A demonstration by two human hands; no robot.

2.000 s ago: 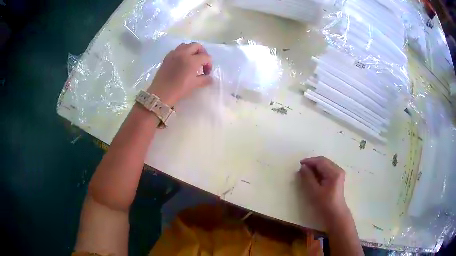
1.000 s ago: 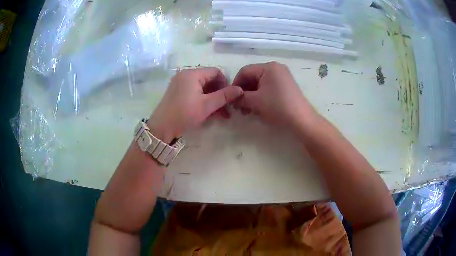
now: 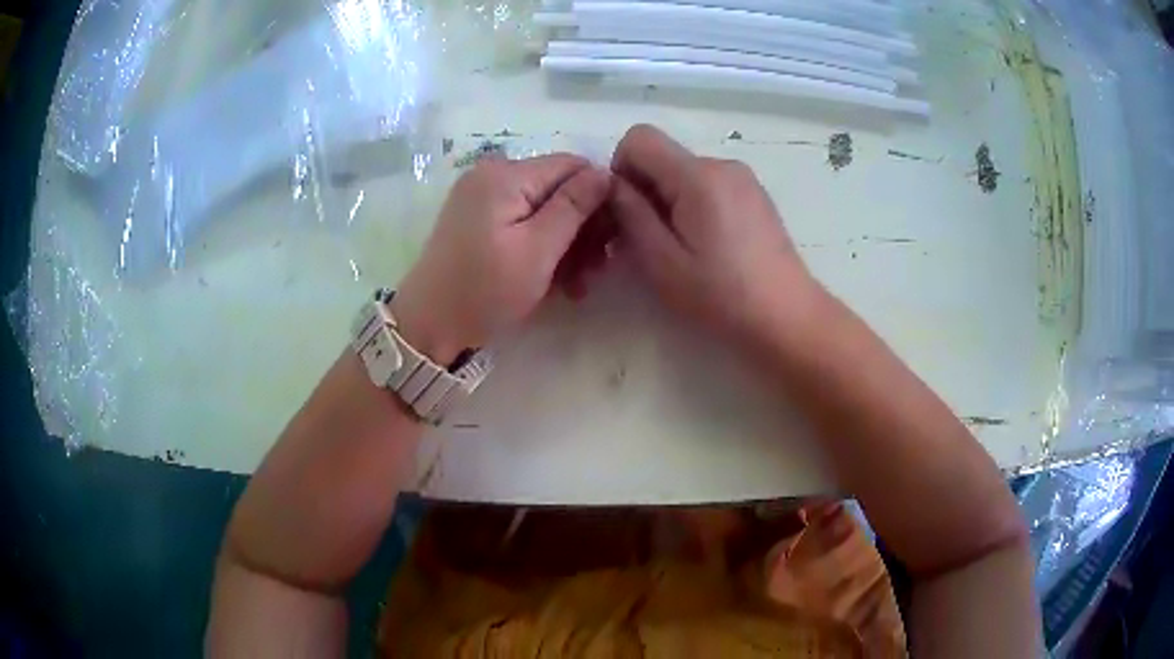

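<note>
My left hand, with a pale watch on the wrist, and my right hand meet at the fingertips above the middle of the table. Both pinch a small clear bag, which shows only very faintly against the pale top; its mouth and edges cannot be made out. Several white sticks lie in a row beyond my hands, cut off by the top edge of the picture.
Crinkled clear film and a milky flat stack of bags lie at the left of the cream-white table. More film-covered material lies at the right. Shiny clear plastic stands beyond the table's front right edge.
My left hand has moved from the bag stack to the middle, and my right hand has come up to meet it. Since one second ago, the hands remain together, with the fingertips slightly higher.
</note>
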